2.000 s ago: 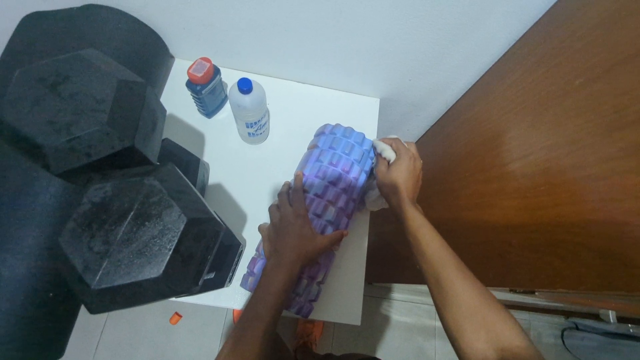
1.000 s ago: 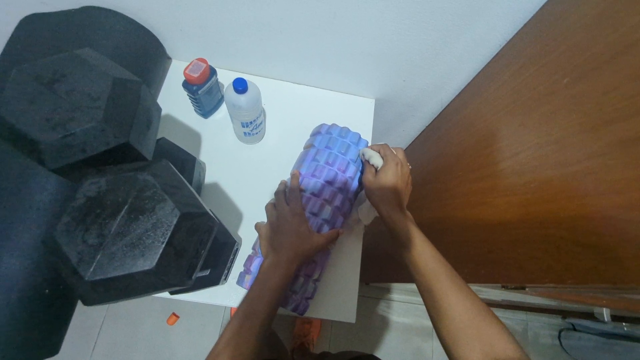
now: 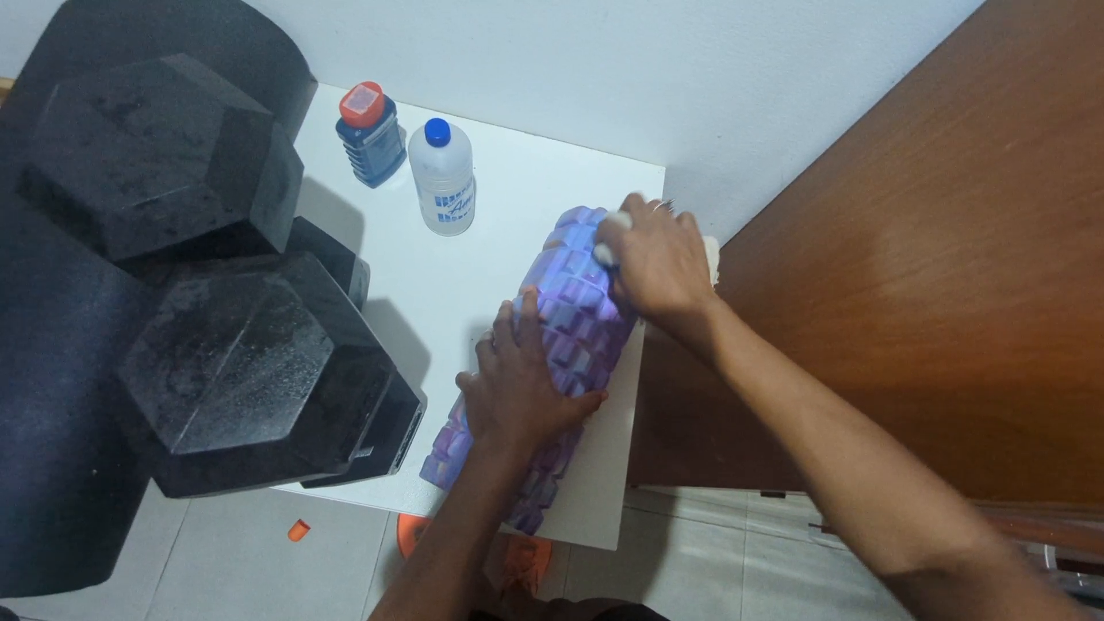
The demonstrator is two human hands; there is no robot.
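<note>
A purple and blue textured foam roller (image 3: pixel 573 297) lies slantwise on a white tabletop (image 3: pixel 509 194). My left hand (image 3: pixel 517 379) rests on its lower middle with fingers spread, pressing it from above. At the roller's far end, my right hand (image 3: pixel 660 250) grips a white cloth (image 3: pixel 611 241) against the knobbly surface; part of the cloth sticks out beyond the hand on the right. A clear bottle with a blue cap (image 3: pixel 444 185) stands upright behind the roller, beside a dark blue bottle with a red cap (image 3: pixel 373 142).
Large black hexagonal dumbbells (image 3: pixel 233 362) and a rolled dark mat (image 3: pixel 52 388) fill the left side. A brown wooden panel (image 3: pixel 906 285) rises at the right, and a pale wall (image 3: pixel 621 69) stands behind the table. A small orange piece (image 3: pixel 298 530) lies on the tiled floor.
My right hand, with the cloth, has moved from the roller's right side up and over onto the top of its far end. My left hand stays on the roller.
</note>
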